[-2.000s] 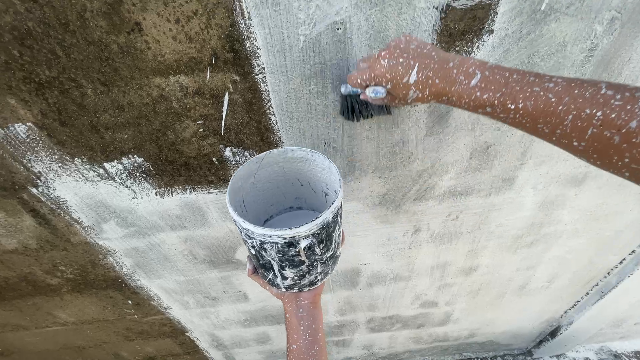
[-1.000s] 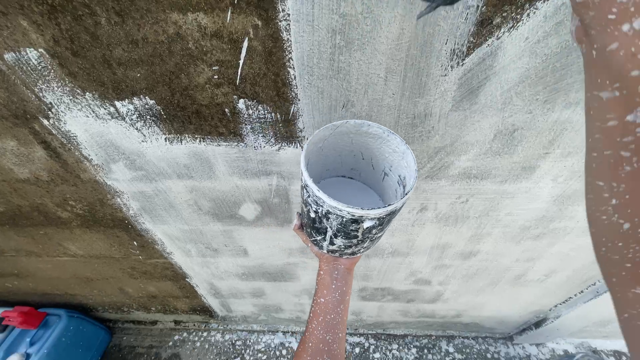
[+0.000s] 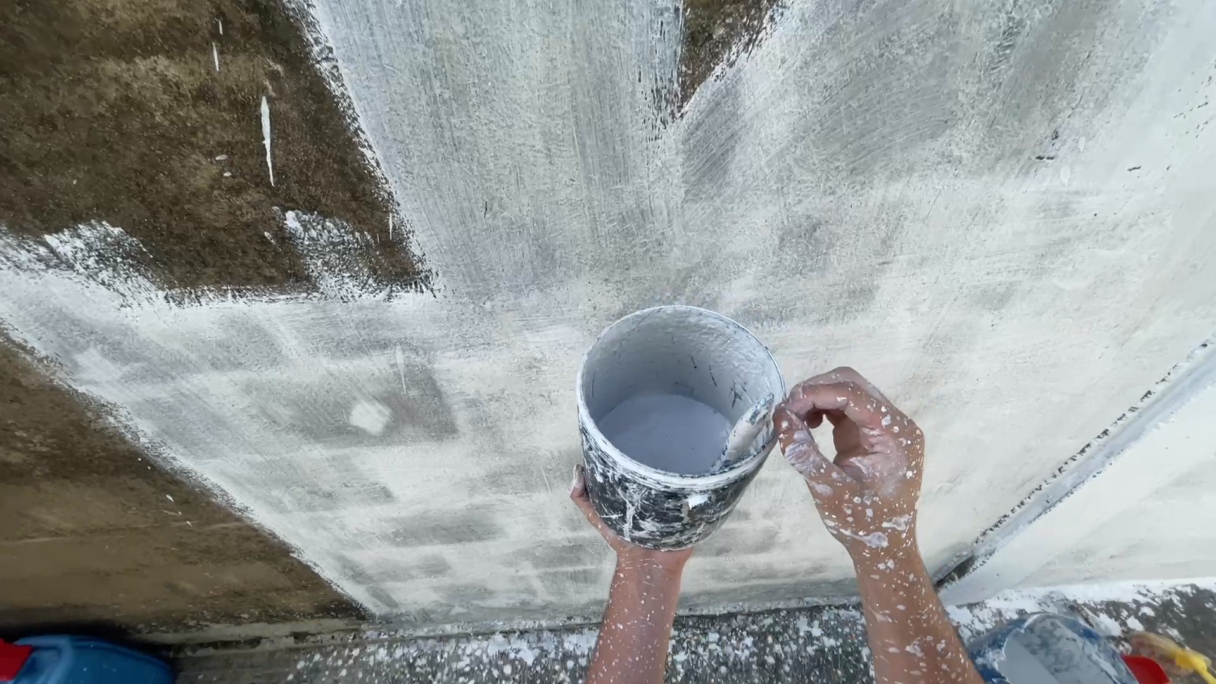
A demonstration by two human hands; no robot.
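Observation:
A round bucket (image 3: 635, 494), black outside and smeared with white paint, is held from below by my left hand (image 3: 632, 541). White paint (image 3: 665, 432) lies in its bottom. At the right of the bucket's mouth, a paint-coated brush handle (image 3: 750, 432) leans inside against the wall; its bristles are not visible. My right hand (image 3: 855, 456), spattered with paint, is at the bucket's right rim, thumb and fingertips pinched together by the handle's end. Whether they grip the handle is unclear. Behind stands a wall (image 3: 532, 380) with brushed white paint and brown bare patches.
A blue plastic container (image 3: 85, 660) with a red part is at the lower left. At the lower right are a paint-smeared blue container (image 3: 1045, 651) and red and yellow items. Paint-spattered ground (image 3: 427, 655) runs along the wall's foot, and a raised strip (image 3: 1092, 465) slants at right.
My right hand has come down from the upper wall, where it held the dark-bristled brush, to the bucket's rim. My left hand still holds the bucket.

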